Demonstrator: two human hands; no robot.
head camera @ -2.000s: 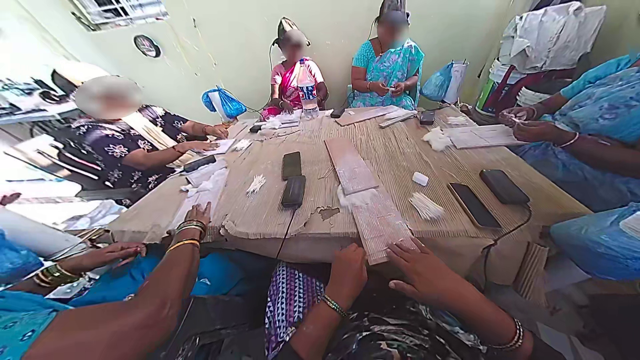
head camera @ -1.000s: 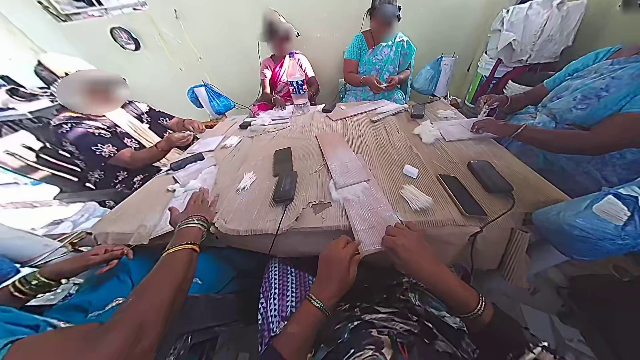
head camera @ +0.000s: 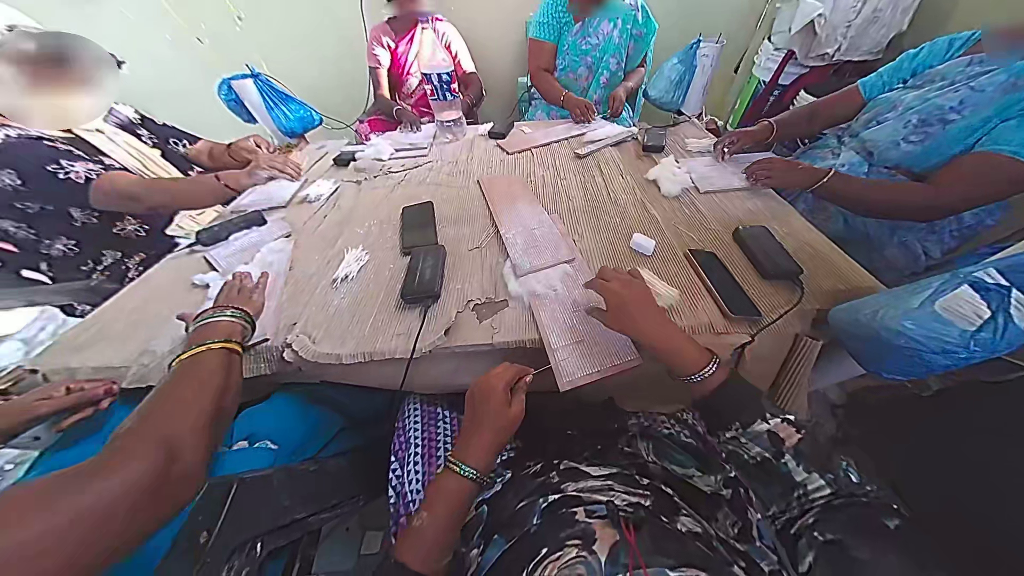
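Observation:
My left hand (head camera: 494,404) is at the table's near edge, its fingers closed on the end of a thin stick (head camera: 542,370). My right hand (head camera: 628,300) reaches over the ribbed board (head camera: 588,344), fingertips near a tuft of white cotton (head camera: 544,280); whether it pinches any is unclear. A second board (head camera: 524,228), pinkish and ribbed, overlaps the far end of the near one. Partly behind my right hand lies a bundle of pale sticks (head camera: 660,288). A small white block (head camera: 642,244) sits just beyond it.
Corrugated sheet covers the table (head camera: 360,320). A smartphone (head camera: 722,284) and a black corded device (head camera: 766,252) lie at right; another black device (head camera: 423,274) and white sticks (head camera: 350,266) lie left. Co-workers sit around, one person's arm (head camera: 216,344) close at left.
My right hand has moved from the near end of the board up toward the cotton. My left hand has come away from the board's near corner, a stick now showing in its fingers.

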